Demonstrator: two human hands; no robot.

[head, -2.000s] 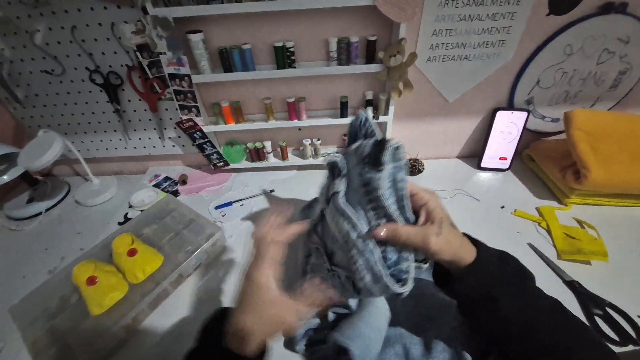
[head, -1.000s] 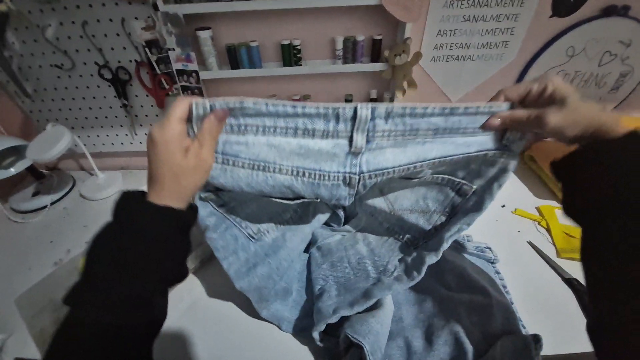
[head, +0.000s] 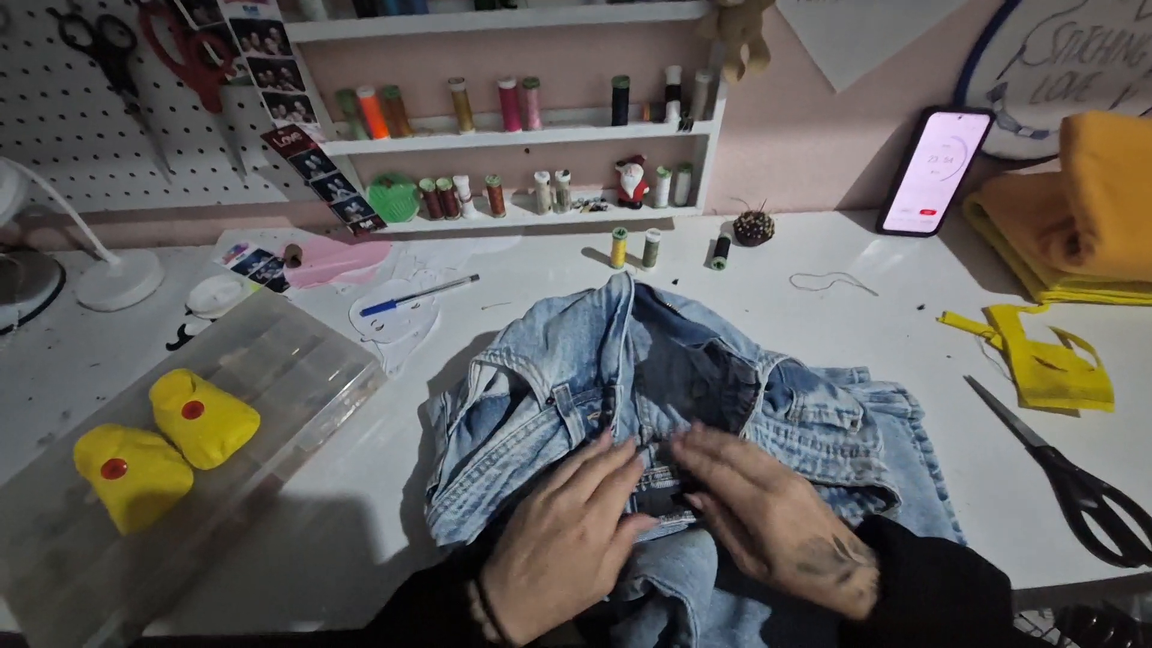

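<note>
A pair of light blue denim jeans [head: 522, 441] lies bunched on the white table, its waistband and fly spread open towards the camera and part of it hanging over the near side. My left hand [head: 567, 540] rests with its fingers on the denim just left of the middle. Across from it, my right hand [head: 765, 513] touches the cloth near the waistband, fingers extended. Neither hand is plainly closed on the fabric; the thumbs are near a dark label inside the waistband.
Black-handled scissors [head: 1071, 477] and yellow felt scraps [head: 1053, 360] lie at right, with folded felt [head: 1035, 234] and a phone [head: 936, 171] behind. At left, a clear plastic organizer box [head: 297, 360] carries two yellow felt pieces [head: 202, 418]. Thread spools [head: 619, 247] and a pen [head: 418, 295] lie behind the jeans.
The jeans, held up and stretched by the waistband between both hands a second ago, now lie on the table. My hands have come down and closer together. The view has tilted down.
</note>
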